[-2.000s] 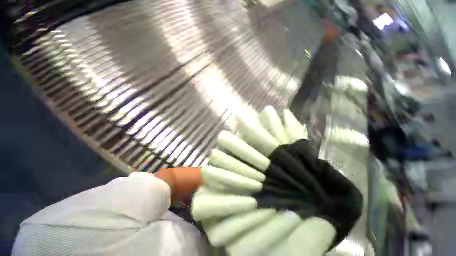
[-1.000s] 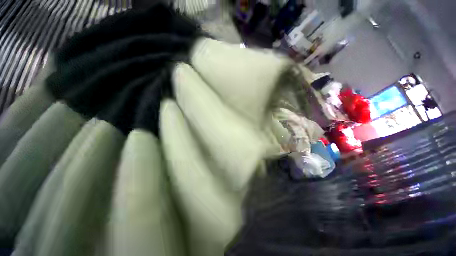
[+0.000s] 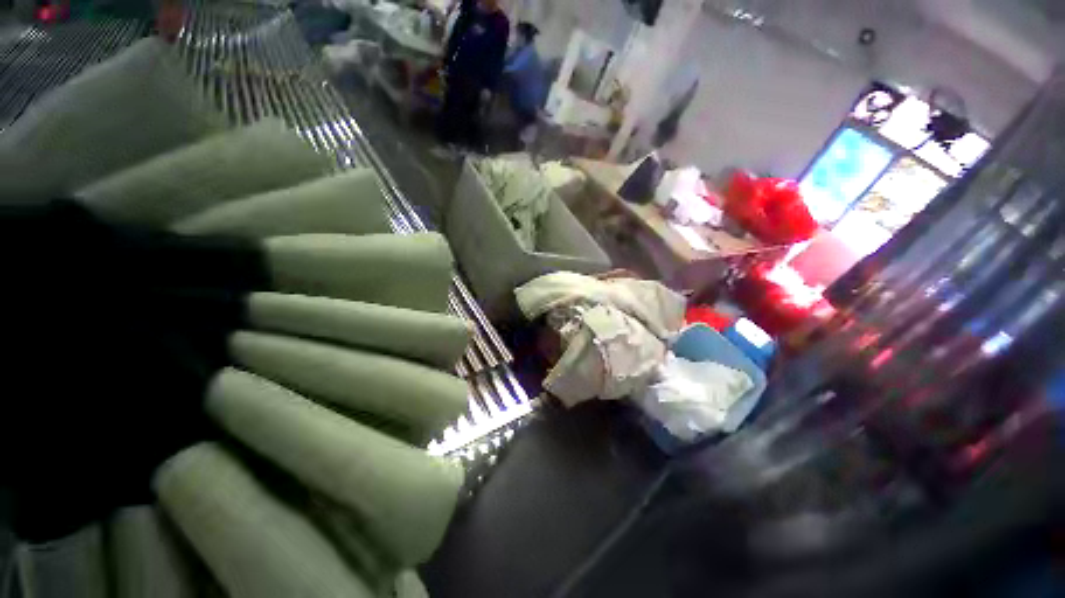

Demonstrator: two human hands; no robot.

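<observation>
A light green curtain panel [image 3: 339, 350] fans out in thick rounded pleats across the left half of the view, very close to the camera. A black or dark green cloth [image 3: 117, 362] is bunched at the centre of the fan, at the left edge. Neither of my hands is in view; what holds the cloth cannot be seen.
A rack of shiny metal bars [image 3: 356, 164] runs behind the pleats. Beyond it stand a pale bin [image 3: 496, 251] with cloth, a heap of cream cloth [image 3: 607, 339], a blue tub [image 3: 747, 362], red bags [image 3: 771, 208] and two people [image 3: 473, 70] far back.
The view has swung right. The pleated green cloth with its dark centre has shifted to the left of the picture. The white sleeve and part of a hand seen earliest are out of view.
</observation>
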